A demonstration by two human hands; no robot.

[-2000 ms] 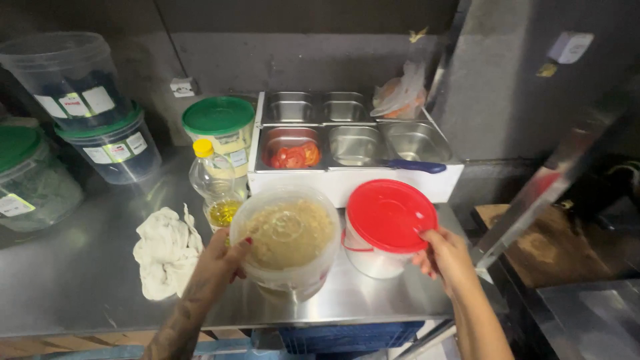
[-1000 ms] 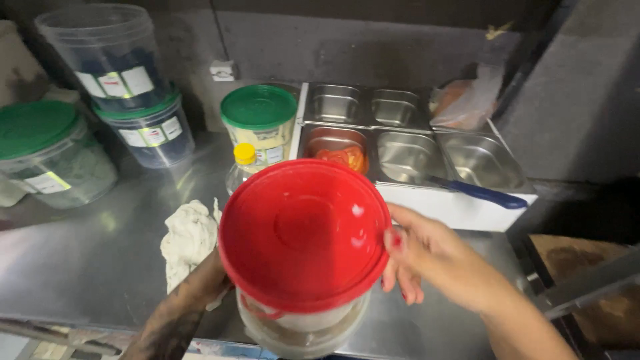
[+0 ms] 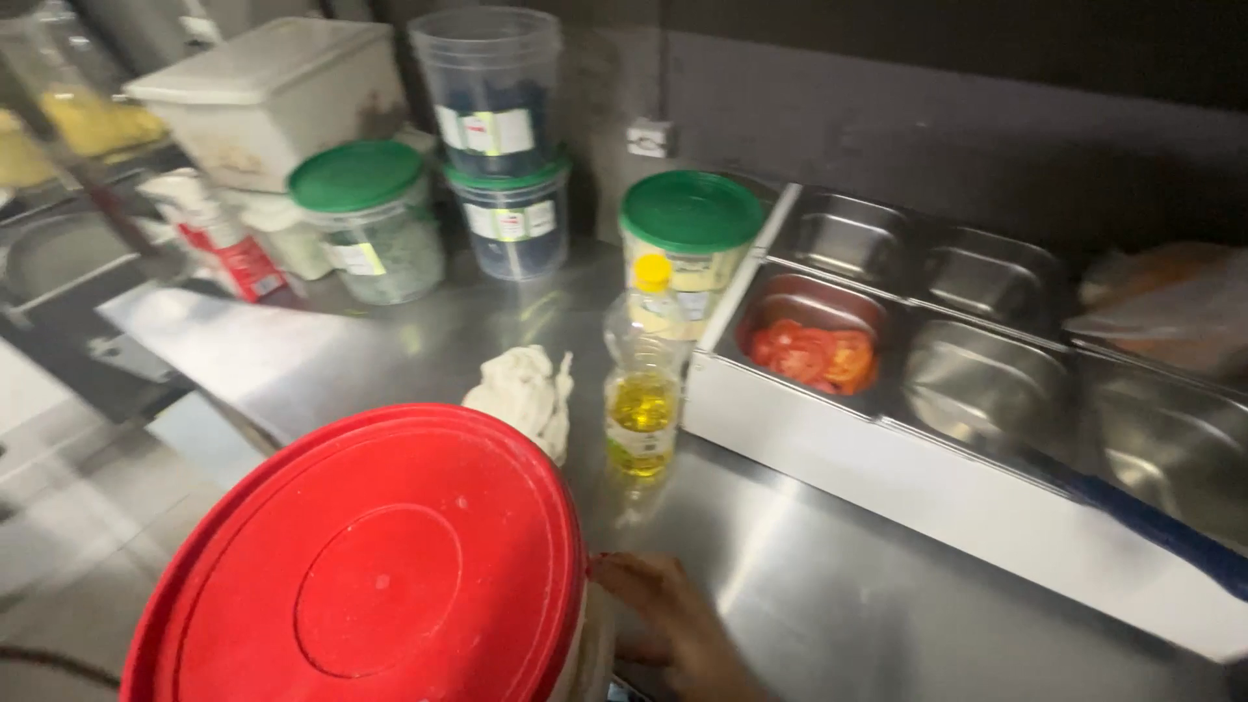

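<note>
A tub with a red plastic lid (image 3: 380,575) fills the lower left of the head view, close to the camera. My right hand (image 3: 673,624) is at its right side, fingertips against the wall just below the rim; the lid and tub hide part of it. My left hand is out of sight. Under the red-lidded tub a paler container shows only in part. Behind it on the steel counter lie a crumpled white cloth (image 3: 526,395) and an upright oil bottle with a yellow cap (image 3: 643,390).
A white rack of steel pans (image 3: 936,507), one with sliced tomatoes (image 3: 814,356), stands right, a blue handle (image 3: 1160,526) across it. Green-lidded tubs (image 3: 692,210), stacked plastic buckets (image 3: 502,127) and a white lidded box (image 3: 283,107) stand behind. A sink area lies far left.
Two seconds ago my hands held two tubs side by side; a second ago the red-lidded one was above the other. The view has since swung left, and my left hand has gone from sight.
</note>
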